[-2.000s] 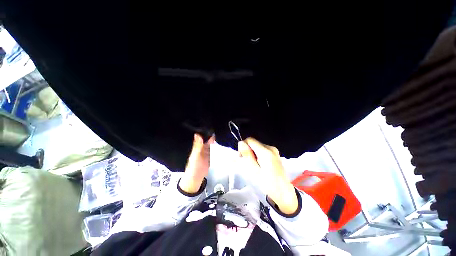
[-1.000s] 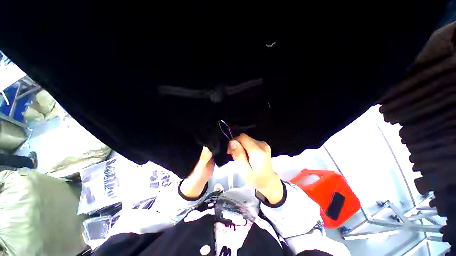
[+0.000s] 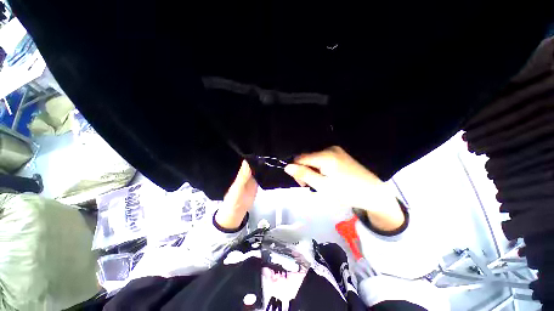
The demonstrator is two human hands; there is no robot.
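Note:
A large black garment (image 3: 152,67) fills the upper view. A grey-black frog closure (image 3: 266,96) with a central knot lies across it. My right hand (image 3: 325,170) pinches a thin metal hand tool (image 3: 271,161), whose loop points left towards my left fingertips. My left hand (image 3: 240,197) is at the garment's near edge, thumb up; its other fingers are hidden by the cloth, and it seems to pinch the edge. Whether the tool's tip touches the cloth cannot be told.
A ridged dark garment stack (image 3: 516,140) stands at the right. A red-orange stool (image 3: 348,234) is mostly hidden behind my right sleeve. Bagged garments (image 3: 124,212) lie at the lower left, beside khaki-green sacks (image 3: 45,249). Metal legs (image 3: 461,267) show at the lower right.
My right hand has moved right with its forearm swung outward, covering more of the stool. The metal tool has turned from pointing upward to pointing left, towards my left hand. The closure has shifted slightly.

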